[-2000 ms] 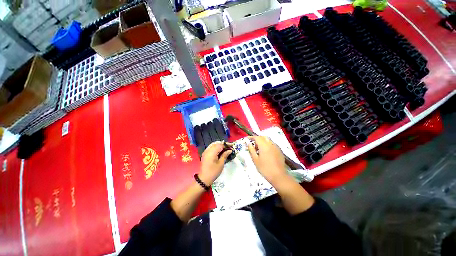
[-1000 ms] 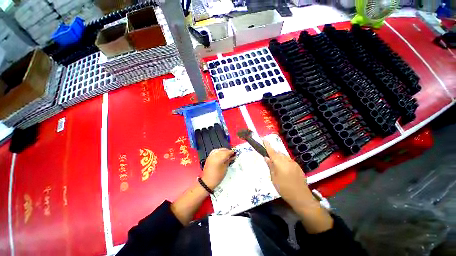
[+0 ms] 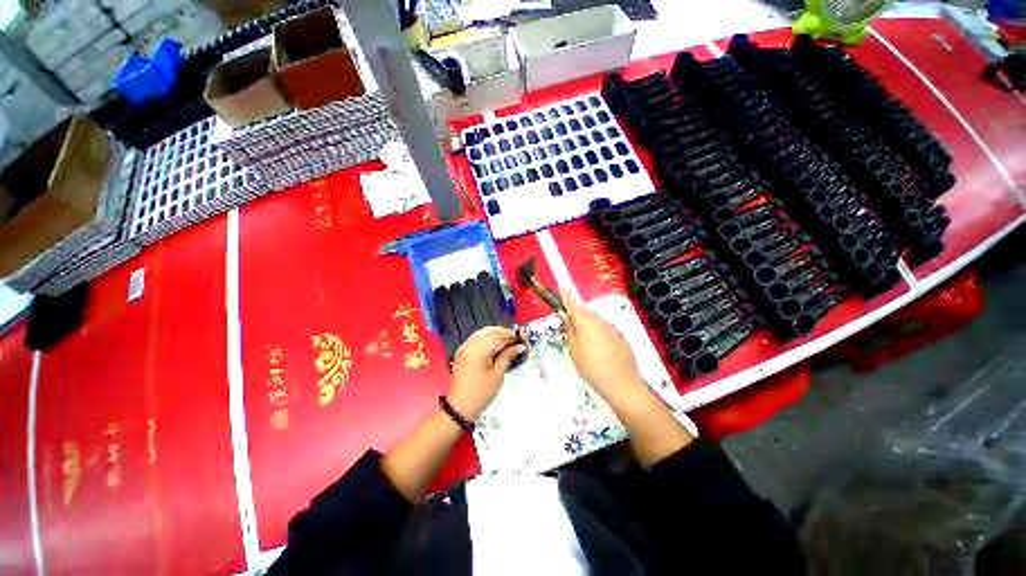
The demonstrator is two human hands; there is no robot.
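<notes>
Several black tubular parts [image 3: 473, 306] lie side by side in the blue bin [image 3: 425, 270]. My left hand [image 3: 482, 366] is at their near ends, its fingertips closed on a small dark piece, mostly hidden. My right hand [image 3: 599, 351] holds the hammer [image 3: 542, 288] by its handle, with the small dark head up and to the left, just right of the bin. The white floral pad [image 3: 540, 405] lies under both hands.
Beyond the bin is the white parts tray [image 3: 523, 213] with rows of small black caps. Long rows of black tubes [image 3: 720, 214] stand at right. A grey metal post [image 3: 411, 124] rises behind the bin. Stacked trays [image 3: 321, 144] and cardboard boxes [image 3: 321, 62] are back left.
The right hand first took up the hammer, and has since moved slightly left with it. The left hand stays near the tube ends.
</notes>
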